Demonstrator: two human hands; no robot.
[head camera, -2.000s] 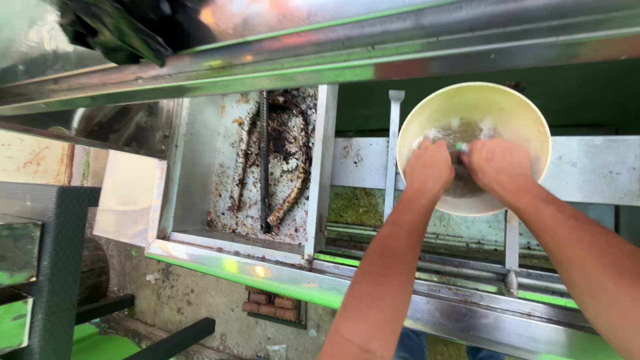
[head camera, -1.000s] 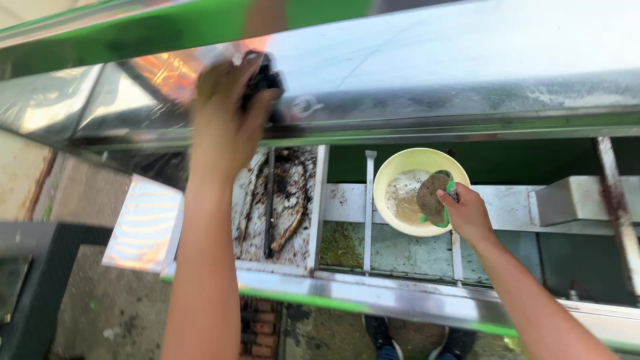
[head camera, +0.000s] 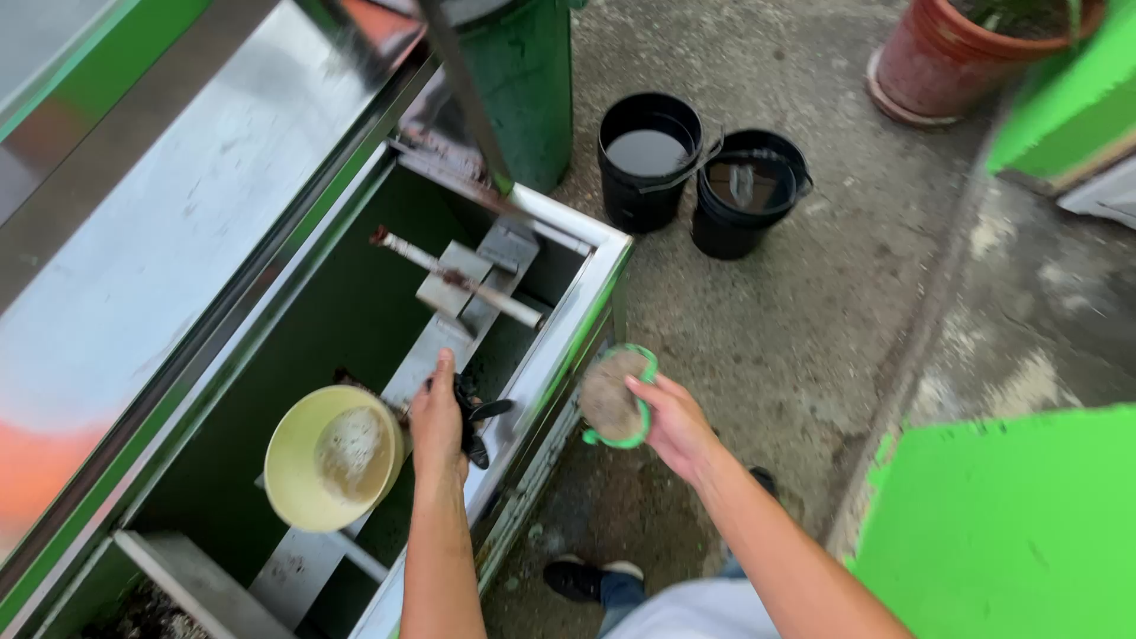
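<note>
My left hand (head camera: 437, 424) is closed around a crumpled black item (head camera: 472, 419), its material unclear, above the metal edge of the green cart. To its right, my right hand (head camera: 672, 417) grips a round, brownish scrubbing pad (head camera: 612, 396) by its green rim, over the cart's outer side. A pale yellow bucket (head camera: 288, 461) with foamy, murky water (head camera: 353, 451) stands left of my left hand, on a metal crosspiece inside the cart's open bay.
A rusty burner tube (head camera: 501, 303) lies across the bay's far part. Beyond the cart stand two black buckets (head camera: 635, 195) (head camera: 741, 226) holding liquid, a green bin (head camera: 524, 98) and a potted plant (head camera: 945, 58). A bright green wall (head camera: 1003, 515) is at lower right.
My left hand has left the yellow bucket and taken the black item from the upper ledge. My right hand has lifted the pad out of the bucket. The view has swung toward the floor.
</note>
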